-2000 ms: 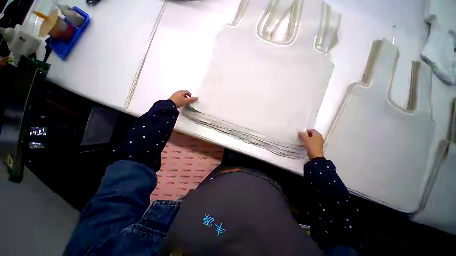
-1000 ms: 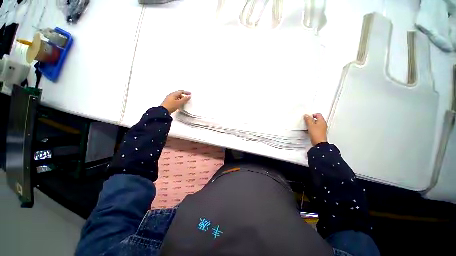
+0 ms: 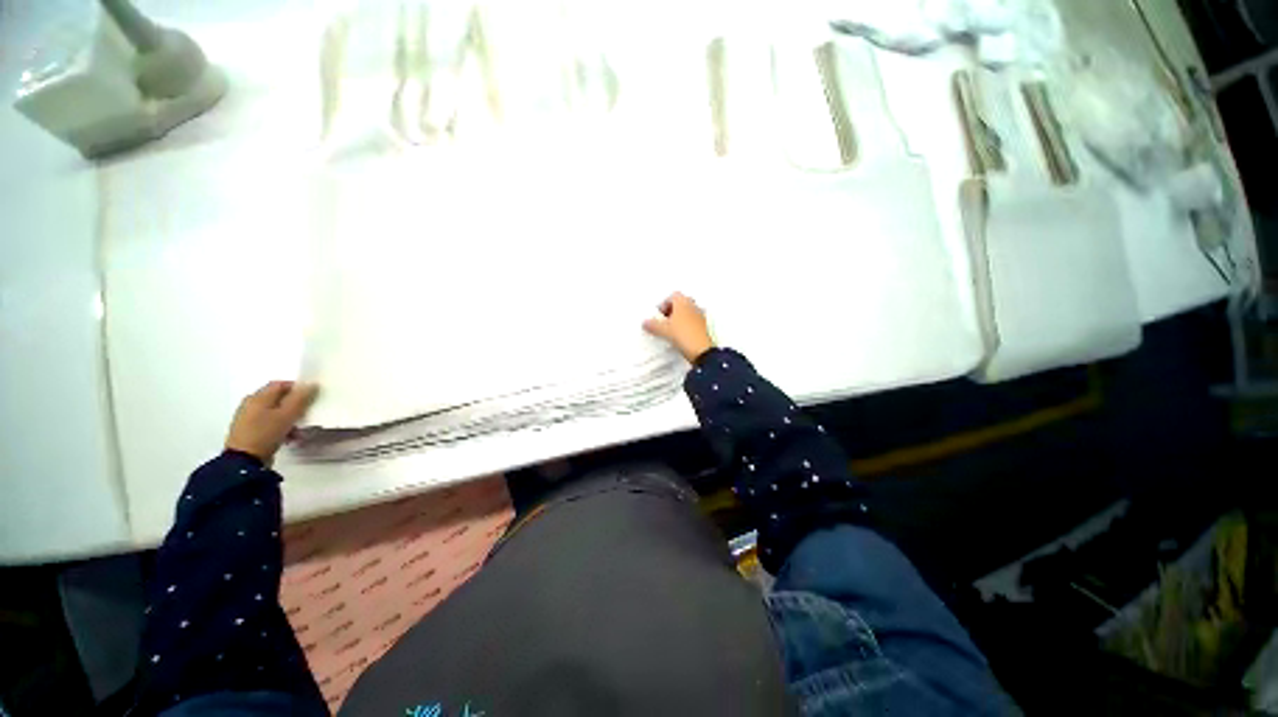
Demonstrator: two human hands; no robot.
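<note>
An off-white vest piece (image 3: 463, 280) lies flat on top of a stack, its straps pointing away and its body washed out by glare. Several layer edges of the stack (image 3: 491, 420) show as dark lines along the near hem. My left hand (image 3: 273, 415) pinches the near left corner of the top piece. My right hand (image 3: 681, 325) pinches its near right corner, with fingers curled. Whether more than one layer is between the fingers cannot be told.
A second vest pile (image 3: 869, 280) lies right of the stack, and another pile (image 3: 1058, 266) beyond it. White crumpled material (image 3: 1121, 119) is at the far right. A whitish spouted container (image 3: 126, 84) stands far left. A pink patterned sheet (image 3: 407, 560) hangs below the table edge.
The view has swung to the right, so the blue tray has left the picture and more piles show. Both hands remain at the hem corners.
</note>
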